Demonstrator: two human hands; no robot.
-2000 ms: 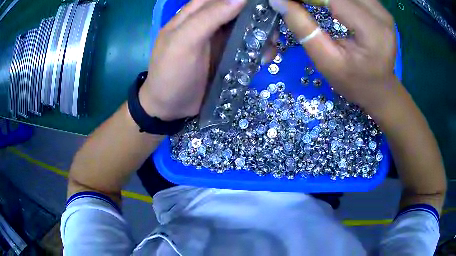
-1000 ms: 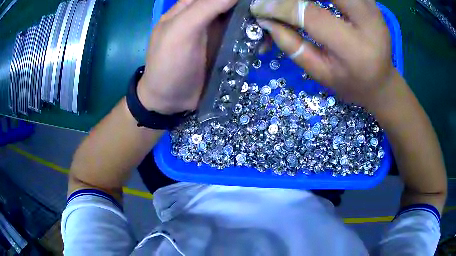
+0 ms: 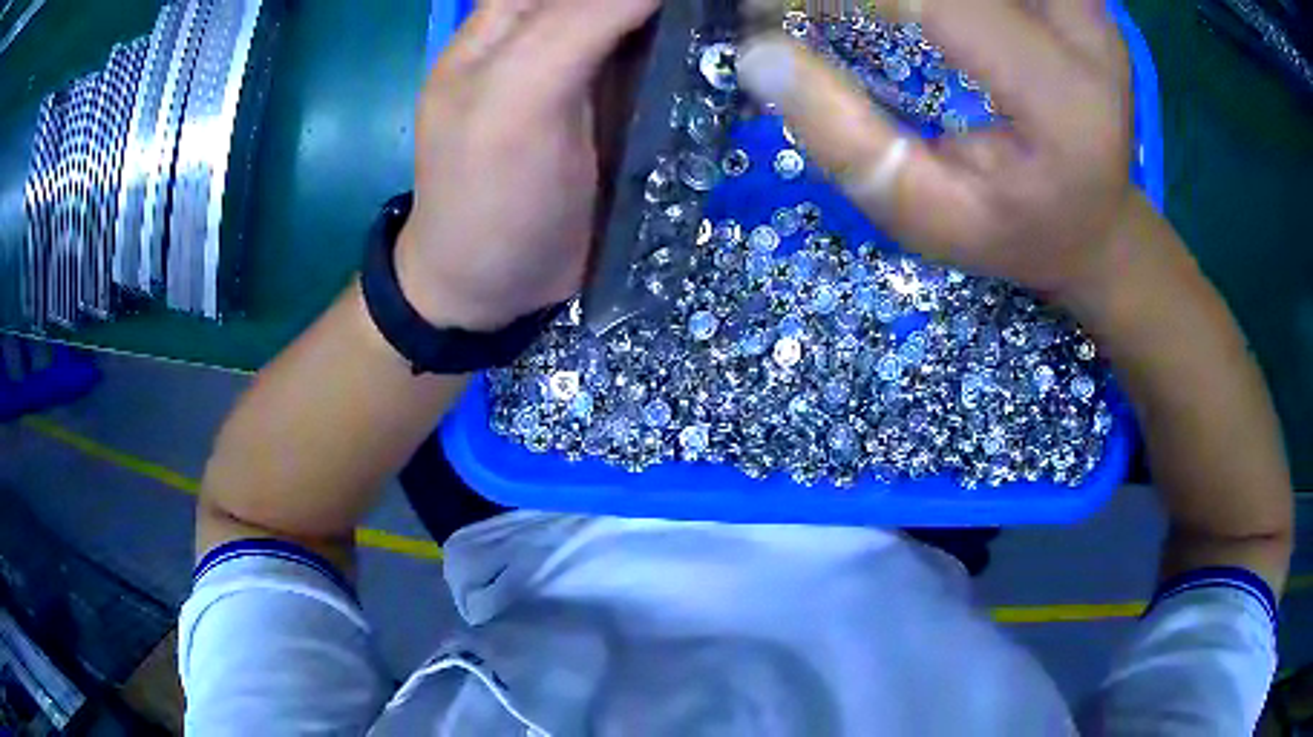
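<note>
My left hand (image 3: 504,173) grips a dark slotted metal rail (image 3: 631,216), held slanted over the blue tray (image 3: 806,500). Its upper end runs out of the picture. Several round silver fittings (image 3: 697,170) sit in a row along the rail. My right hand (image 3: 979,173) is blurred at the rail's right side, its thumb near a bright fitting (image 3: 717,64) high on the rail. Its upper fingers are cut off by the top edge, so whether it holds a fitting cannot be seen. Many loose fittings (image 3: 864,389) cover much of the tray.
Stacked bright curved rails (image 3: 199,173) lie on the green bench (image 3: 339,159) at the left. Thin metal strips show at the top right corner. Below the bench are a grey floor with a yellow line and a blue object (image 3: 51,383) at the left edge.
My right thumb and fingers have spread and shifted along the upper rail. The rail and left hand have moved slightly up and left. The tray sits slightly higher in view.
</note>
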